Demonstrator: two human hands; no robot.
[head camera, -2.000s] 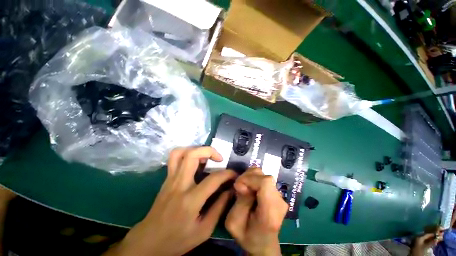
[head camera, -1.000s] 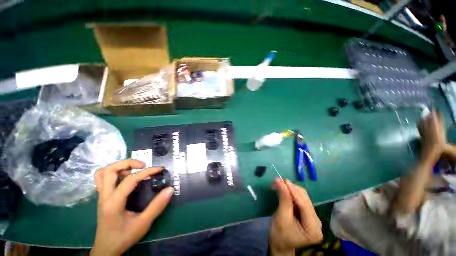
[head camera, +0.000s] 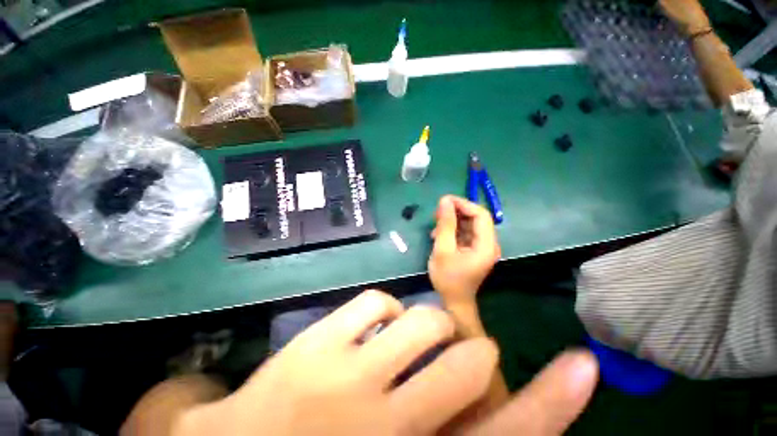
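The black assembly fixture (head camera: 291, 223) lies on the green bench left of centre, with white labels and dark oval nests. My left hand (head camera: 375, 375) is large and blurred close to the camera at the bottom, fingers bent and thumb to the right; whether it holds something is unclear. My right hand (head camera: 464, 243) is above the bench's front edge, right of the fixture, fingertips close together; no held thing can be made out. Blue-handled cutters (head camera: 486, 192) lie just beyond it. A loose black part (head camera: 410, 211) and a white strip (head camera: 398, 242) lie between fixture and right hand.
A clear bag of black parts (head camera: 183, 204) and a dark bag (head camera: 30, 213) are left. Open cartons (head camera: 230, 132) stand behind. A yellow-tipped bottle (head camera: 416, 162) and blue-tipped bottle (head camera: 397, 77) stand upright. Loose black parts (head camera: 563, 142) and a blister tray (head camera: 635, 60) are right, beside another person's arm (head camera: 711, 60).
My left hand has left the fixture and come up close to the camera. My right hand has moved near the cutters; the thin pin it held no longer shows. The other person's arm now reaches over the tray.
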